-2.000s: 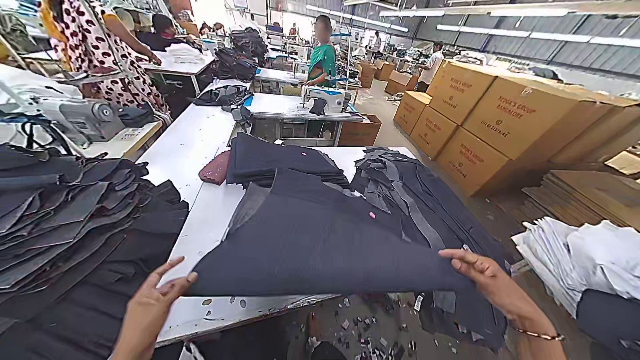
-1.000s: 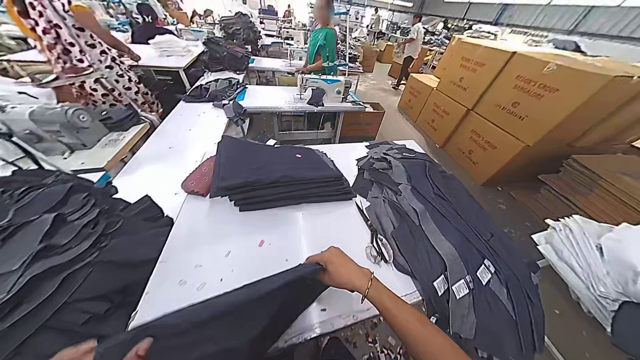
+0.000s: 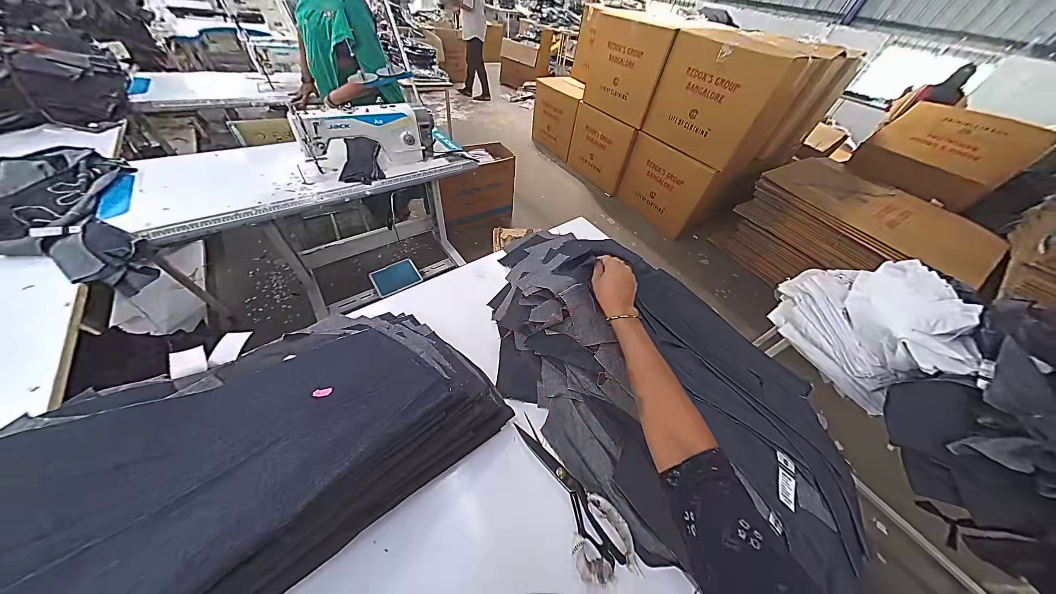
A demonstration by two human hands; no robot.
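Note:
My right hand (image 3: 615,289), with a thin bangle at the wrist, has its fingers curled at the far end of a pile of dark fabric pieces (image 3: 701,363) on the white table (image 3: 487,511). Whether it pinches a piece is hard to tell. My left hand is out of the frame. A neat stack of folded dark fabric (image 3: 247,429) with a small pink sticker (image 3: 322,393) on top fills the left side. Between the stack and the pile lie black-handled scissors (image 3: 569,487), their blades pointing away from me.
Beyond the table stands a sewing machine (image 3: 363,136), with a person in green (image 3: 338,49) behind it. Cardboard boxes (image 3: 660,115) are piled at the upper right. Flattened cartons (image 3: 866,214) and a heap of white cloth (image 3: 883,330) lie at the right.
The view has swung right. My right hand has let go of the dark cloth it held a second ago and is now at the far end of the pile. My left hand has left view.

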